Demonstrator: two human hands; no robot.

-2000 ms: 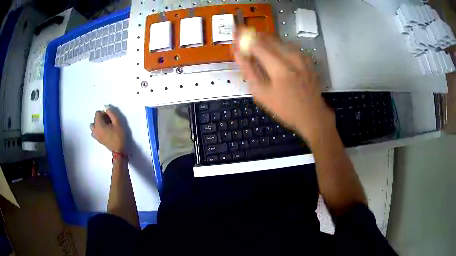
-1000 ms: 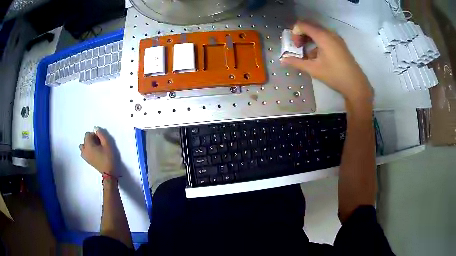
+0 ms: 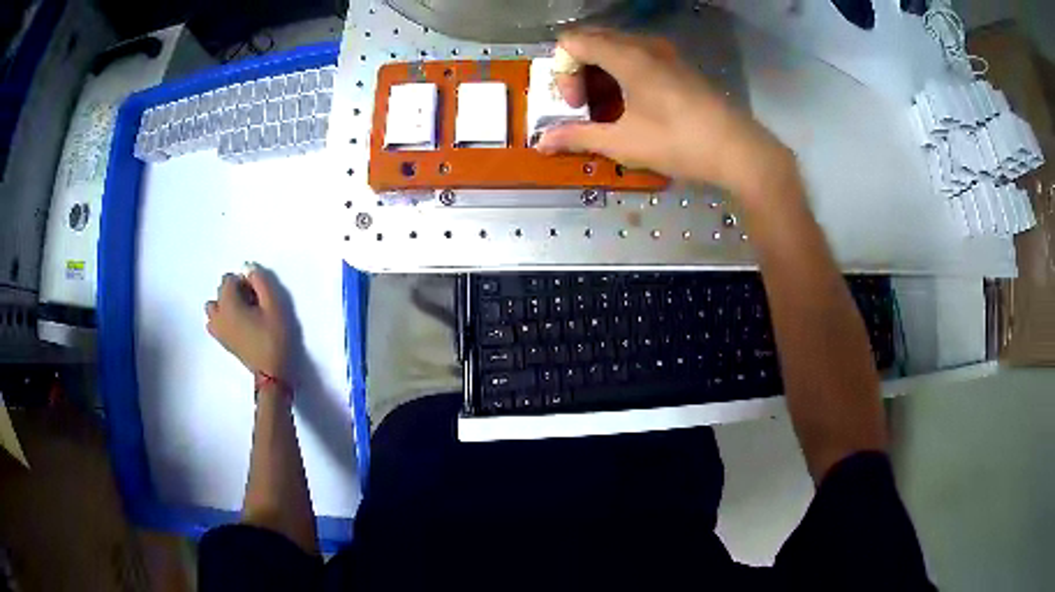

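The orange fixture plate (image 3: pixel 498 171) lies on the perforated metal plate. Two white housings, the left one (image 3: pixel 412 116) and the middle one (image 3: pixel 481 113), sit in its pockets. My right hand (image 3: pixel 665 116) grips a third white housing (image 3: pixel 555 98) between thumb and forefinger at the third pocket; whether it is fully seated is hidden. The hand covers the plate's right end. My left hand (image 3: pixel 249 318) is over the blue-rimmed tray (image 3: pixel 122 347), fingers curled; whether it holds something cannot be told.
Rows of housings (image 3: pixel 249 116) fill the tray's far end. A black keyboard (image 3: pixel 625 345) is on the shelf in front. Stacked housings (image 3: pixel 978 150) are at far right, beside a brown cardboard box (image 3: pixel 1024 278). A clear round piece (image 3: pixel 498 17) is above the plate.
My right hand has moved left from the metal plate with the housing, bringing it to the third pocket, which was empty a second ago. My left hand stays over the tray. The view has shifted.
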